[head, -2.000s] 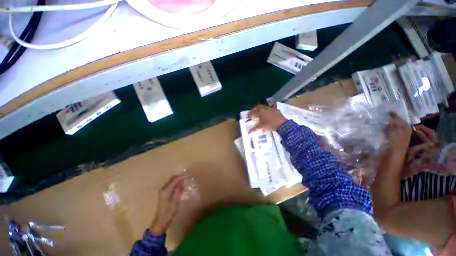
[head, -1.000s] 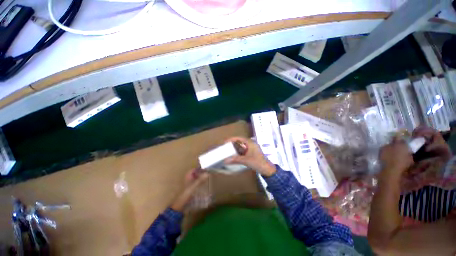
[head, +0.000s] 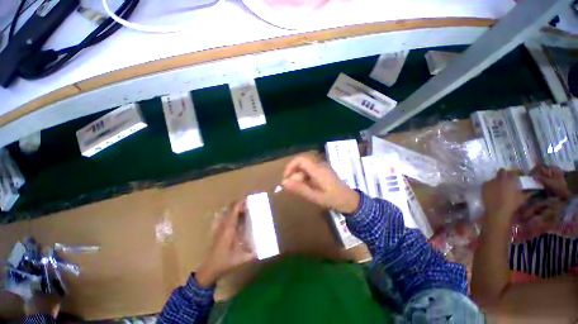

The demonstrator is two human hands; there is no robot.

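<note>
My left hand [head: 226, 245] holds a white retail box [head: 263, 226] upright on the cardboard side, its narrow white face turned up. My right hand [head: 317, 182] is above and right of the box, thumb and finger pinched at a tiny pale piece [head: 278, 188], too small to name. The right hand does not touch the box. Several loose white boxes with dark printed bars [head: 391, 185] lie in an overlapping pile right of my right hand, partly behind my sleeve.
The green belt [head: 218, 150] carries spaced white boxes [head: 182, 123]. A grey brace [head: 469, 63] slants down at right. A neighbour's hands [head: 505, 195] are at right by clear film [head: 450, 158] and bagged boxes [head: 504, 136]. Small bagged parts [head: 44, 266] and another person's hand [head: 44, 305] are far left.
My right hand took a box from the pile; the box is now in my left hand, turned upright, and my right hand has let go of it. A hand has appeared at lower left.
</note>
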